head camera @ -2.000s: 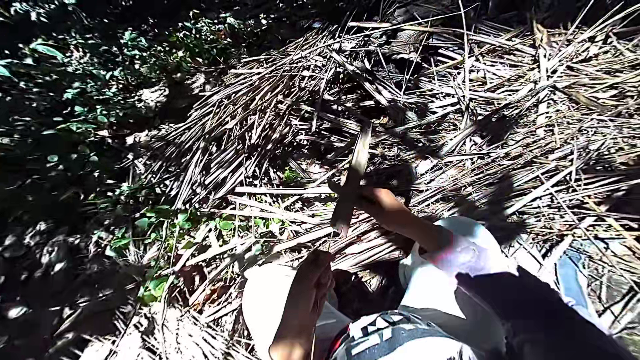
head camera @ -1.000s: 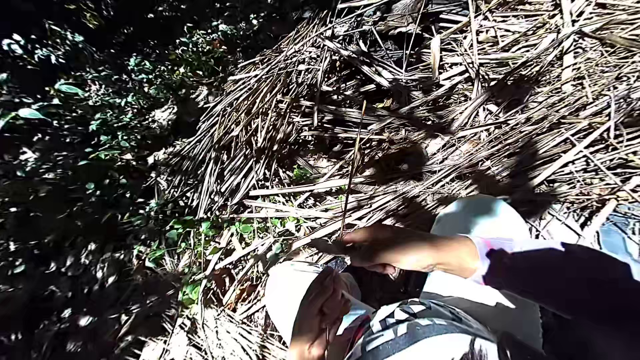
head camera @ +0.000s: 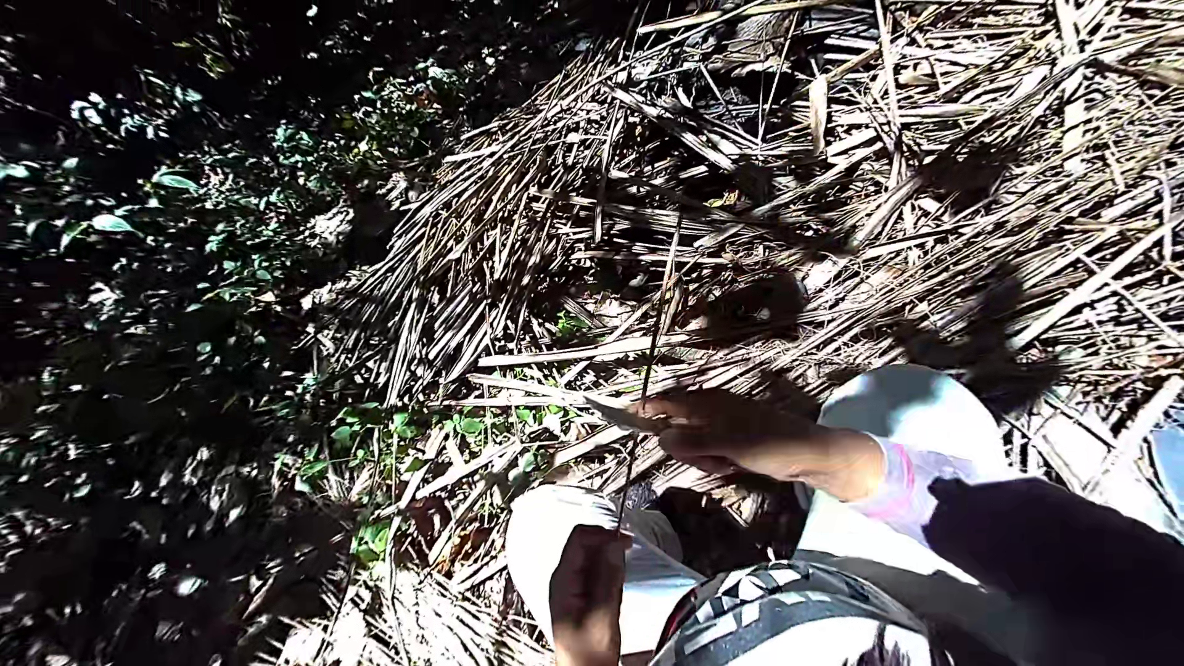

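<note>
A long, narrow strip of dried leaf or stalk (head camera: 658, 324) stands nearly edge-on above my lap. Its lower end is at my left hand (head camera: 590, 573), whose fingers are closed on it near my left knee. My right hand (head camera: 731, 430) reaches in from the right and holds a thin, pale blade-like piece (head camera: 618, 413), probably a knife, which points left and crosses the strip. The right fingertips are beside the strip; shade hides whether they touch it.
Dry stalks and leaf strips (head camera: 999, 259) lie piled ahead and to the right, with a fanned bundle (head camera: 462, 259) at the centre left. Low green plants (head camera: 213, 250) grow at the left. My knees in white trousers (head camera: 906, 407) frame the work, above a patterned cloth (head camera: 786, 601).
The strip showed its broad face two seconds ago and now stands edge-on. Since one second ago, my right hand has moved up the strip, away from my left hand.
</note>
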